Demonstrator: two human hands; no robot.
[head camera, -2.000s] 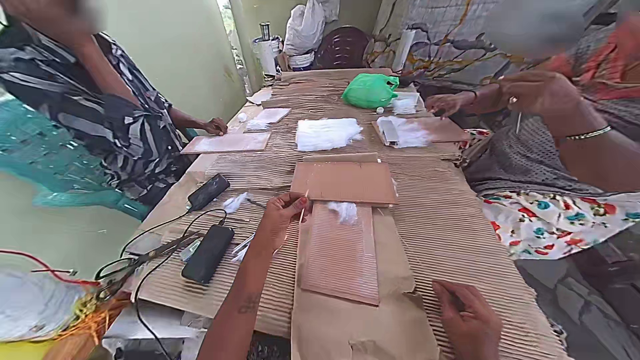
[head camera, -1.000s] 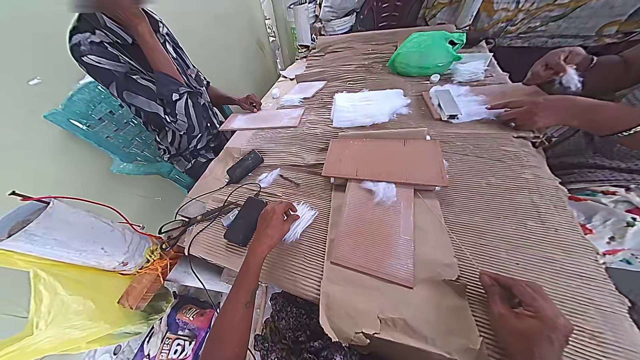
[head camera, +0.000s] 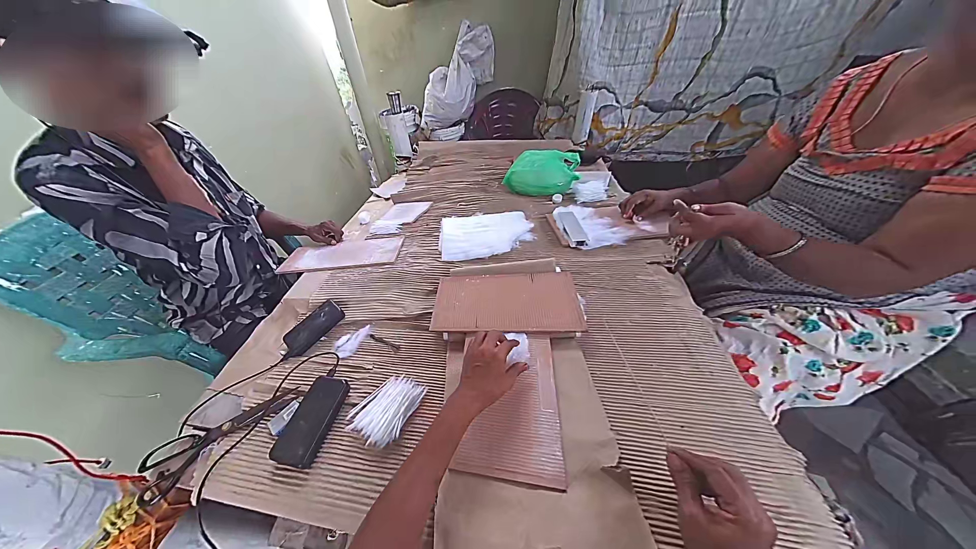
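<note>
My left hand lies on the upper part of a ribbed reddish-brown board, its fingertips at a small tuft of white cotton fibre. A second brown board lies crosswise just beyond those fingers. Left of my forearm is a pile of thin white sticks, like rolled cotton wicks. My right hand rests on the corrugated cardboard at the lower right, thumb and fingers curled close together; whether something small is between them cannot be told. A flat stack of white fibre lies past the crosswise board.
Two black power banks or boxes with cables and large scissors lie at the left. Another person's hand is by a board at the left; a co-worker's hands handle fibre at the right. A green plastic bag sits farther back.
My left hand has moved from beside the black boxes and the white pile to the fibre tuft on the near board. My right hand stays at the lower right. The view has shifted.
</note>
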